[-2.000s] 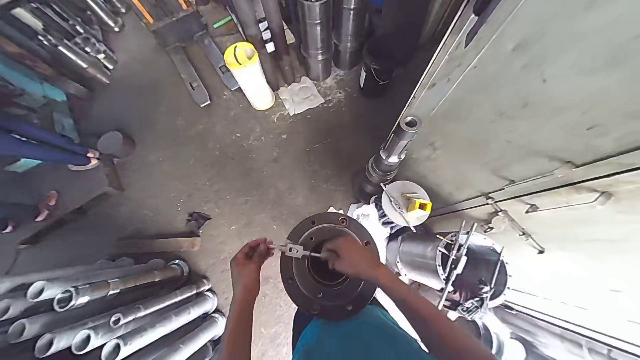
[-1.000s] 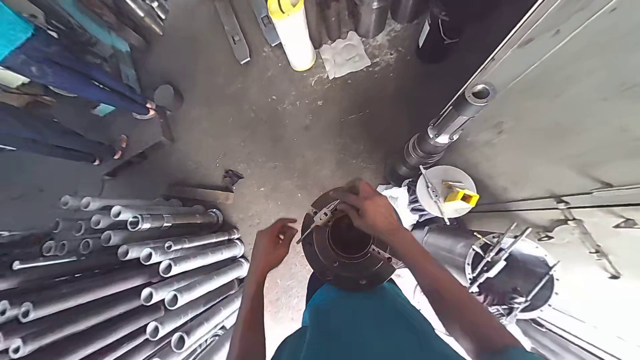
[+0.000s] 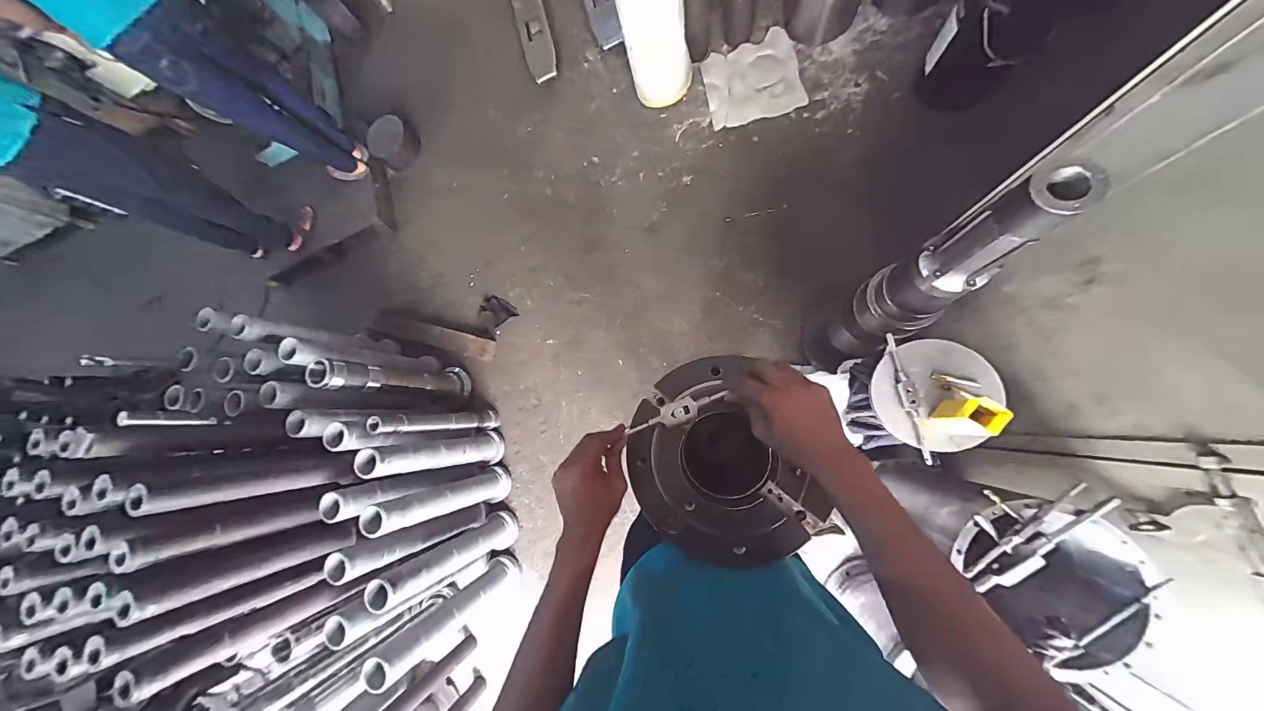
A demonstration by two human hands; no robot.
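A tap wrench [image 3: 678, 411] with a pale metal body lies slantwise over the upper left of a dark, round steel flange [image 3: 657, 484]. My left hand [image 3: 591, 481] pinches its left handle end just outside the flange's rim. My right hand [image 3: 790, 410] is closed around the other end, above the flange's top right edge; the fingertips are partly hidden. The flange has a wide central bore and small holes around its face. It stands upright before my teal shirt. Whether a tap sits beneath the wrench cannot be seen.
Stacked steel pipes [image 3: 425, 459] fill the left. At right, a round plate [image 3: 938, 355] carries another tap wrench and a yellow object; near it are a tall machined shaft [image 3: 997, 237] and a drum [image 3: 1076, 612] with tools on top. Two people's legs [image 3: 217, 99] show at upper left.
My left hand, apart from the wrench one second ago, now grips its left end. My right hand has stayed at the flange's upper right. The view has shifted closer over the pipes.
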